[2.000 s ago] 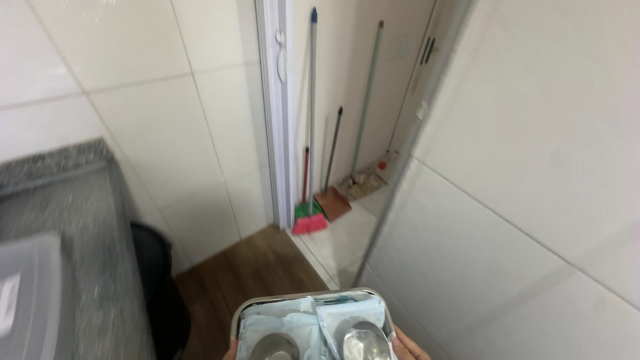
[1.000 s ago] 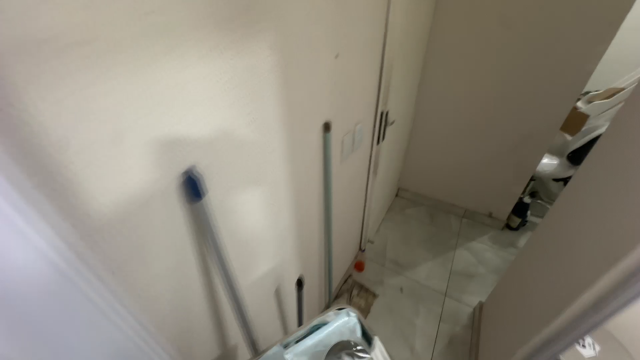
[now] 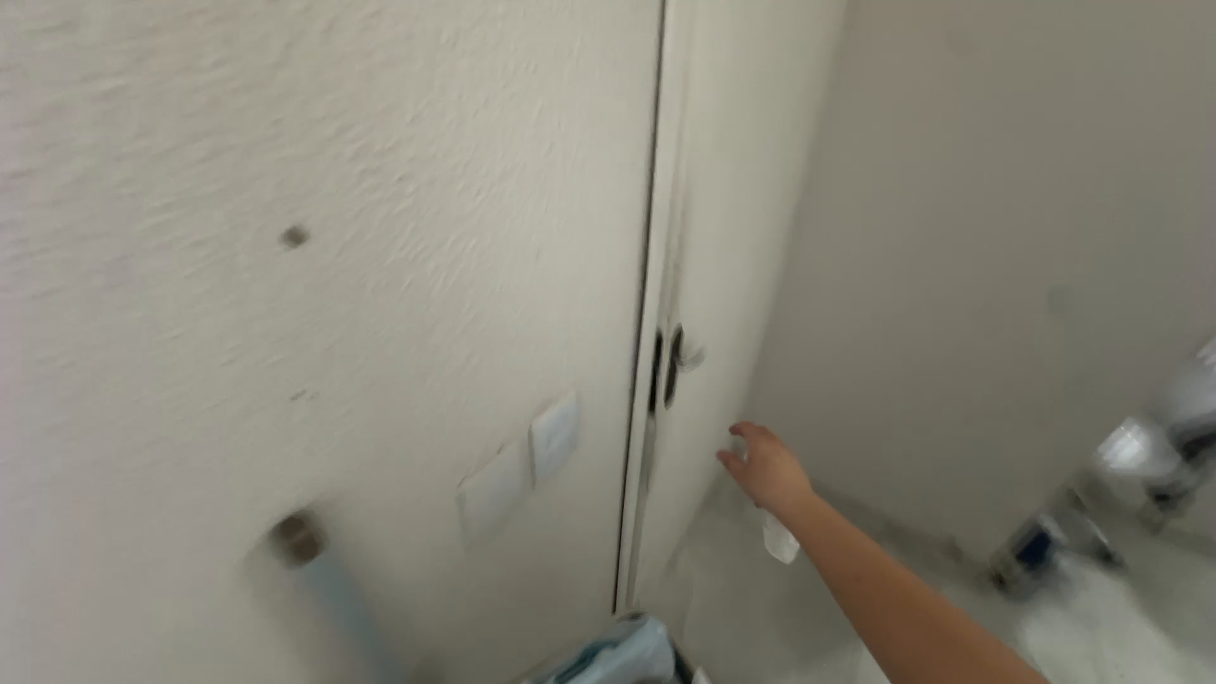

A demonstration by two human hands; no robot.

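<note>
My right hand reaches out at the right of centre, below and right of the dark lever handle on a white door, and does not touch it. Thumb and forefinger are apart, while a small crumpled white piece, perhaps paper or thin plastic, shows between them and under the palm, seemingly held by the other fingers. At the bottom edge, a metal tray's contents show as a pale blue wrapped packet, mostly cut off. My left hand is out of view.
Two white switch plates sit on the textured wall left of the door frame. A light blue pole with a brown end leans at lower left. Blurred objects, one dark blue, stand on the pale floor at right.
The view has moved through the doorway, closer to the white door. My right hand has come off the tray, where both hands showed earlier, and is now stretched out toward the door.
</note>
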